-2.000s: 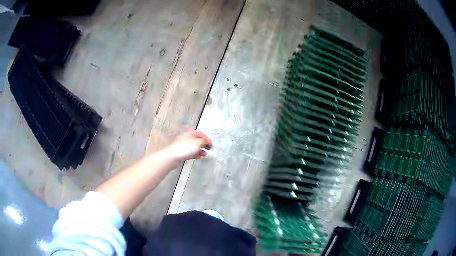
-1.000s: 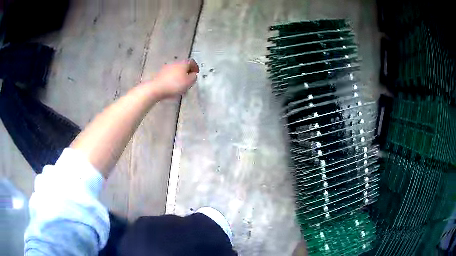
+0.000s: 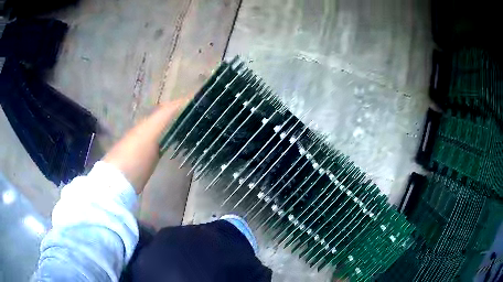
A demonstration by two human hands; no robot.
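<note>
A loaded PCB rack [image 3: 287, 171], with many green boards on edge like fins, lies diagonally across the middle, from upper left to lower right. My left hand [image 3: 165, 118] is at its upper left end and holds it; the fingers are hidden behind the boards. At the rack's lower right end, by the picture's bottom edge, only a small skin-coloured patch shows. It may be my right hand, but its grip cannot be made out.
Pale wooden platform boards [image 3: 353, 33] lie beneath, with a dark seam between them. More loaded racks [image 3: 463, 137] stand in a row along the right. Empty black racks [image 3: 49, 126] lie at the left. My dark-clothed leg [image 3: 193, 253] shows at the bottom.
The loaded rack has swung from upright in the picture to diagonal, its far end coming left. My left hand, empty before, has met that end and now holds it.
</note>
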